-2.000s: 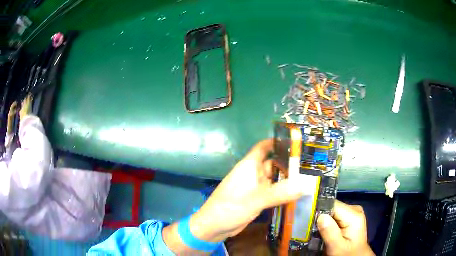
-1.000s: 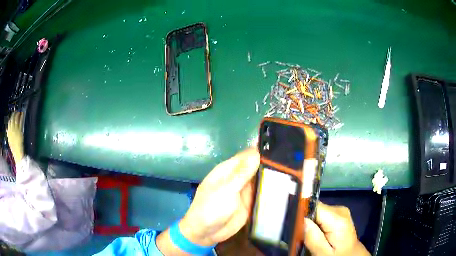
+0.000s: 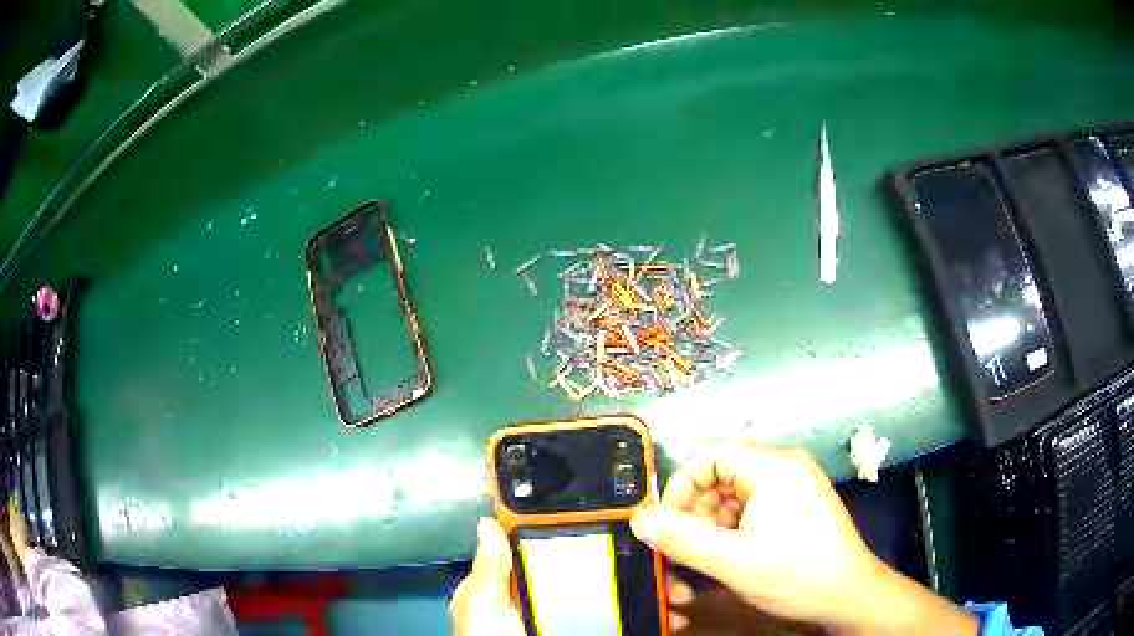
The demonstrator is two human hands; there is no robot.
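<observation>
A phone screen assembly with an orange-edged mid-frame (image 3: pixel 504 466) lying over its back is held upright at the bottom centre. The white battery with yellow edging (image 3: pixel 572 590) shows through the window. My left hand (image 3: pixel 488 596) holds the left edge, mostly cut off by the picture's bottom. My right hand (image 3: pixel 790 534) grips the right edge, a fingertip on the rim near the upper window's corner. The phone's lower end is out of the picture. A spare mid-frame (image 3: pixel 415 336) lies tilted on the green bench. A loose pile of tiny grey and orange sticks (image 3: pixel 634 329) lies beyond the phone.
White pointed tweezers (image 3: pixel 828 211) lie right of the pile. A black phone tray (image 3: pixel 939 267) with glossy screens is at the right, above stacked black trays (image 3: pixel 1094 509). A white lump (image 3: pixel 868 454) sits at the bench edge. Another person's sleeve (image 3: pixel 56 603) shows at lower left.
The mid-frame was at an angle beside the open phone and now lies over its back. The phone has turned to face me. My right hand has moved up its edge. The view has shifted.
</observation>
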